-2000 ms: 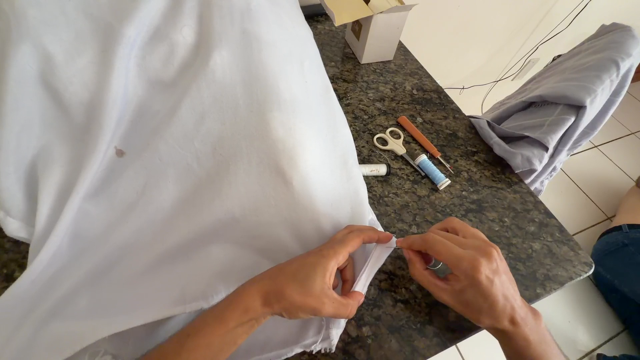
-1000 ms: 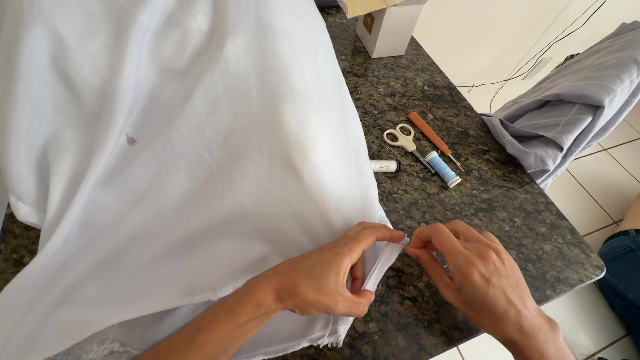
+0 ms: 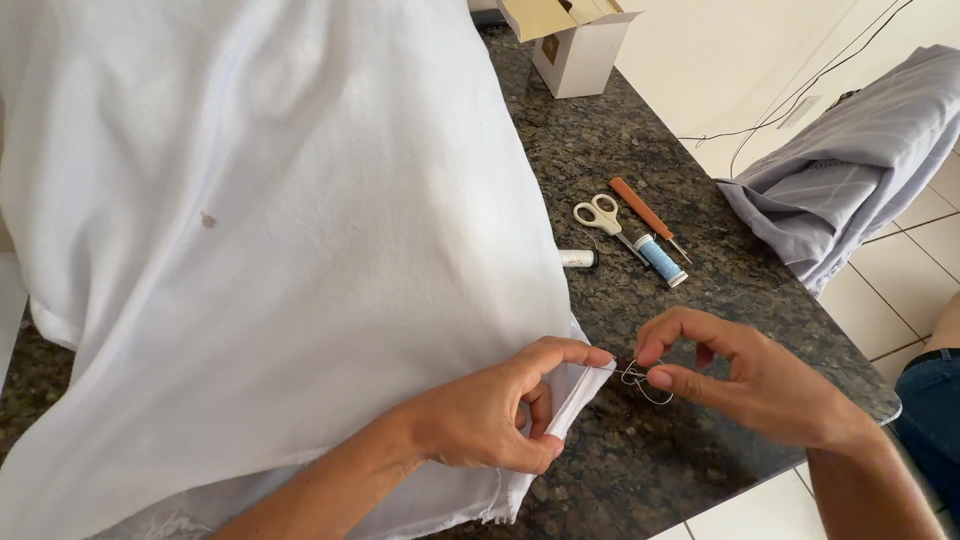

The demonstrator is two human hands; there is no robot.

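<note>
A large white cloth [image 3: 337, 247] covers the left of a dark granite table. My left hand [image 3: 495, 409] pinches its folded edge [image 3: 581, 397] between fingers and thumb near the lower right corner. Just right of that edge, my right hand [image 3: 742, 375] is raised with thumb and forefinger apart. A thin needle [image 3: 619, 370] juts from the fold toward my right fingertips, and a looped, tangled pale thread [image 3: 646, 381] hangs beside my right thumb. Whether the right fingers touch needle or thread is hard to tell.
Beyond my hands on the granite table [image 3: 720, 277] lie white-handled scissors [image 3: 598, 214], an orange-handled seam ripper [image 3: 641, 208], a blue thread spool [image 3: 661, 261] and a white spool [image 3: 577, 259]. An opened box [image 3: 581, 56] stands farther back. Grey cloth [image 3: 847, 165] hangs at the right; a person's leg [image 3: 930, 397] shows beside the table.
My right thumb and forefinger, earlier together at the fold, are now apart and a little away from it. The needle and looped thread have come into sight. My left hand keeps its pinch.
</note>
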